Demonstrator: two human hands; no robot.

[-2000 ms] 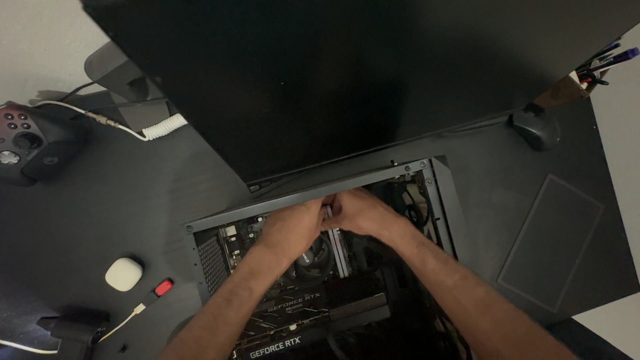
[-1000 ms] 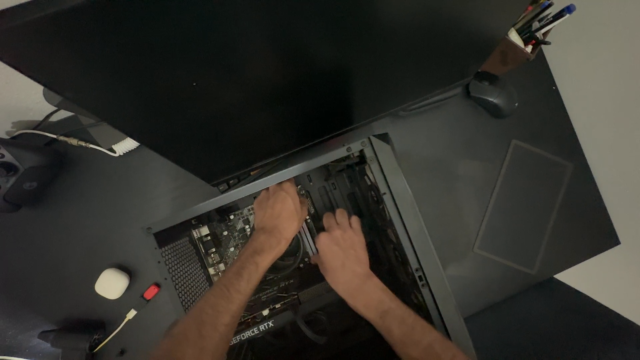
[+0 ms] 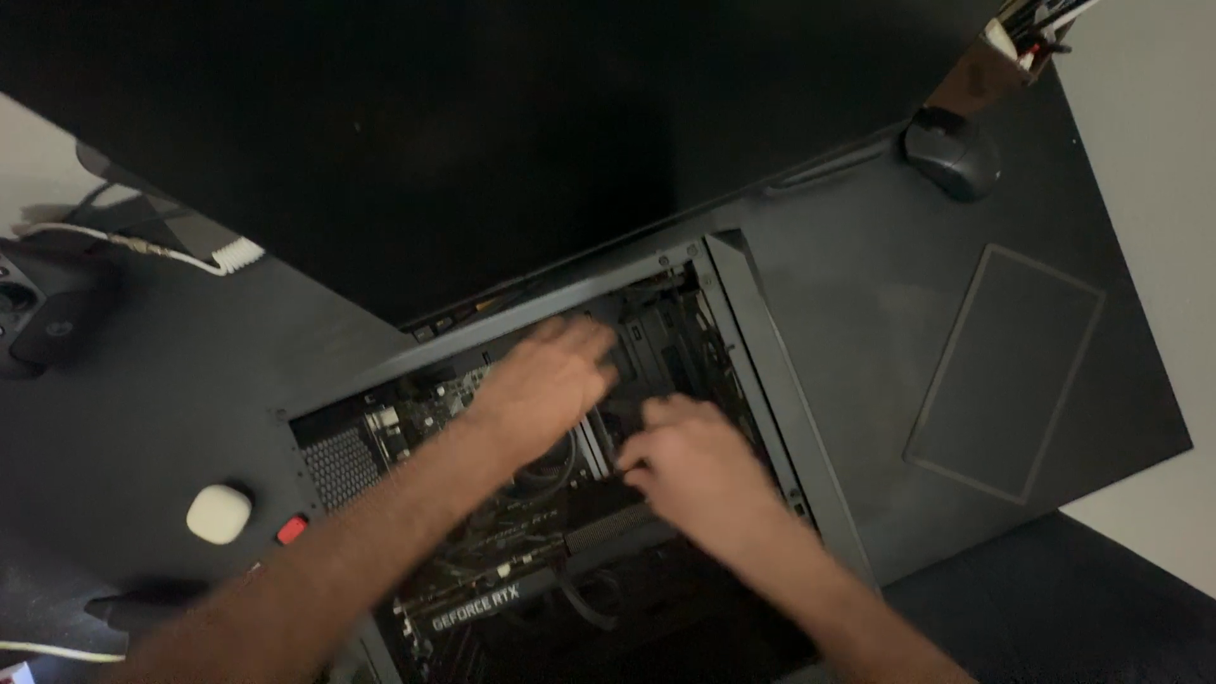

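Observation:
An open desktop computer case [image 3: 779,380] lies on the desk, its motherboard [image 3: 442,399] facing up. My left hand [image 3: 551,380], blurred, hovers over the upper part of the board with its fingers spread and nothing visible in them. Lower and to the right, my right hand [image 3: 689,456] is beside the memory modules [image 3: 595,445]; its fingers are curled, and whether they hold anything cannot be told. A round CPU cooler [image 3: 546,475] shows partly under my left hand. Nearer to me is a GeForce RTX graphics card [image 3: 475,608].
A large black monitor [image 3: 532,133] overhangs the case's far edge. At the right are a black mouse [image 3: 950,157], a pen holder [image 3: 983,76] and a flat rectangular outline [image 3: 1007,375]. A white rounded case [image 3: 219,514], a red cap [image 3: 293,529] and a game controller [image 3: 47,313] are at the left.
Both hands were together at the top of the memory modules two seconds ago and have since come apart. My left hand has moved right over the modules since one second ago.

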